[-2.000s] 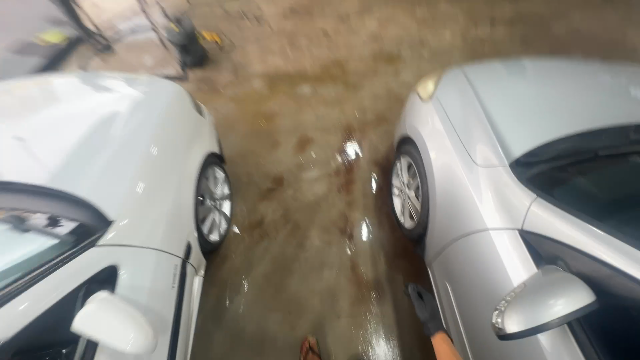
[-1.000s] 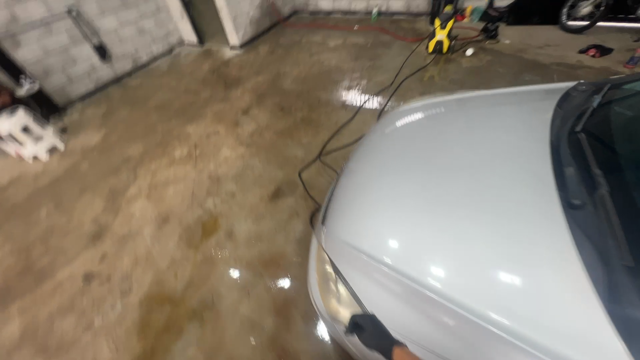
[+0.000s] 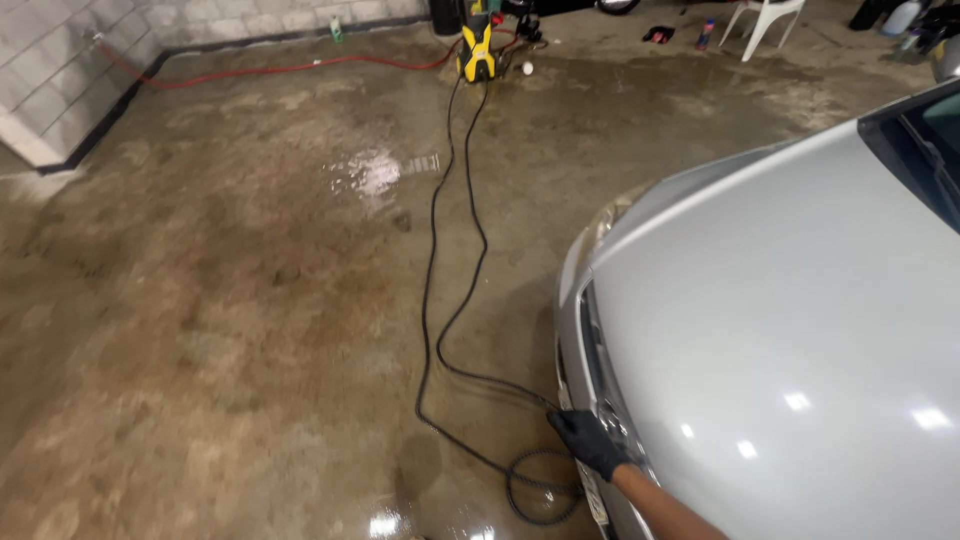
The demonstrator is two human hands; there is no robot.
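Observation:
My right hand (image 3: 589, 441), in a black glove, is at the front edge of a silver car's hood (image 3: 750, 300), over the grille, with the forearm coming in from the lower right. Its fingers are bent; whether they hold anything cannot be told. A black hose (image 3: 484, 379) on the wet floor runs up to the fingertips in the picture, and whether they touch it is unclear. Below the hand the hose forms a loop (image 3: 510, 495) beside the bumper. Two dark lines lead back to a yellow and black pressure washer (image 3: 478, 52). My left hand is out of view.
A red hose (image 3: 285, 69) runs along the block wall (image 3: 225, 19) to the washer. A green and white bottle (image 3: 336, 30) stands by the wall. At the back right are a white plastic chair (image 3: 765, 19), a blue spray can (image 3: 705, 34) and a motor vehicle's wheel (image 3: 618, 4).
The view has swung and moved from between two cars to the silver car's front. My right hand was beside that car, then at its headlight, and is now at the grille.

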